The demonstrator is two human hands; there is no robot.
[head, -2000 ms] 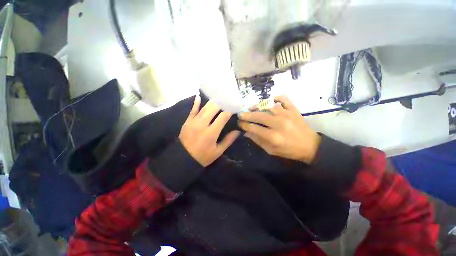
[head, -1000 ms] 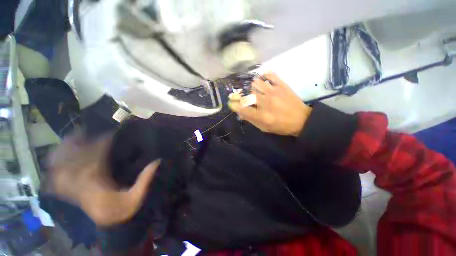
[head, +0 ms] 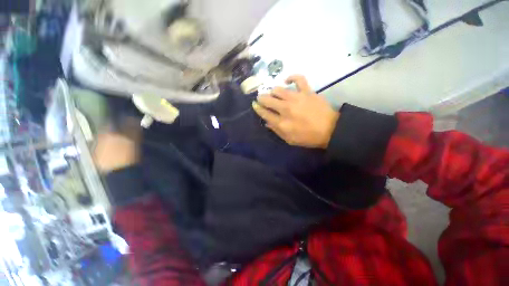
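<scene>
A dark denim garment (head: 251,201) lies over my lap and up to the sewing machine's needle area (head: 254,72). My right hand (head: 301,114) is beside the needle area, fingers bent at the upper edge of the cloth; whether it grips the cloth cannot be told. My left hand (head: 117,151) is blurred at the left, at the far side of the dark cloth; its fingers and anything in them cannot be made out. A small white tag (head: 215,121) lies on the cloth.
The machine head (head: 223,22) spans the top. A cream lamp head (head: 156,108) is left of the needle. A denim loop (head: 373,25) lies on the white machine bed (head: 318,42) at the upper right. A blurred rack-like structure stands at the far left.
My left hand has left the needle area and moved far left. My right hand has stayed beside the needle. The view has turned and shifted, and the garment's upper left part now lies flatter.
</scene>
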